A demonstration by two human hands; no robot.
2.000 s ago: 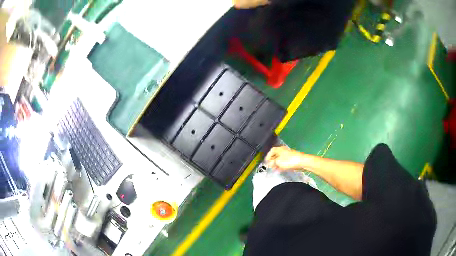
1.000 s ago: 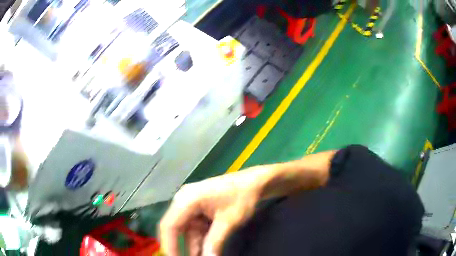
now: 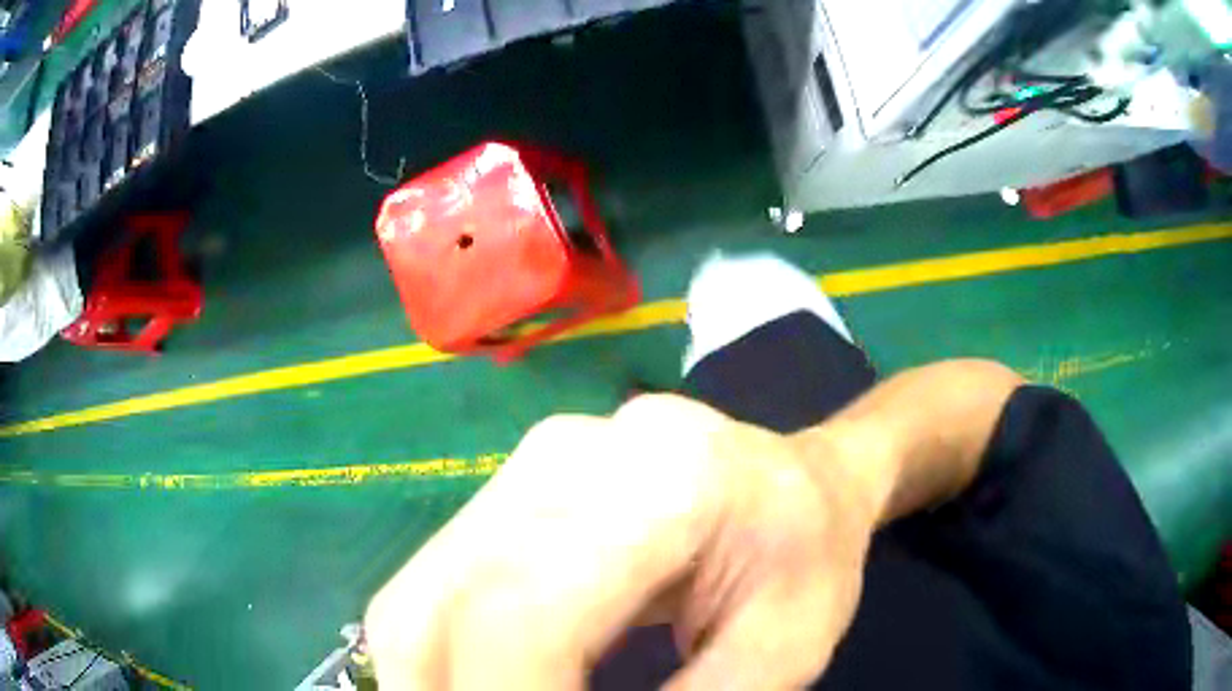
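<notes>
My right hand [image 3: 635, 540] is large and close in the lower middle of the view. Its back faces up and its fingers curl down, with the fingertips cut off by the bottom edge. Whether it holds anything is hidden. The arm comes from a black sleeve at the right. My left hand is not in view. A red plastic stool [image 3: 466, 257] stands on the green floor beyond my hand, its square seat bare with a small dark hole.
A second red stool [image 3: 135, 290] stands at the left below a black tray with filled pockets [image 3: 115, 115]. Another black tray [image 3: 520, 24] juts from the white work surface [image 3: 297, 47]. A grey-white machine [image 3: 878, 162] with black cables is at the upper right. Yellow lines cross the floor.
The view has swung from the machine and keyboard to the floor and red stool. My right hand, small and low by my leg at first, now appears much larger and nearer the camera.
</notes>
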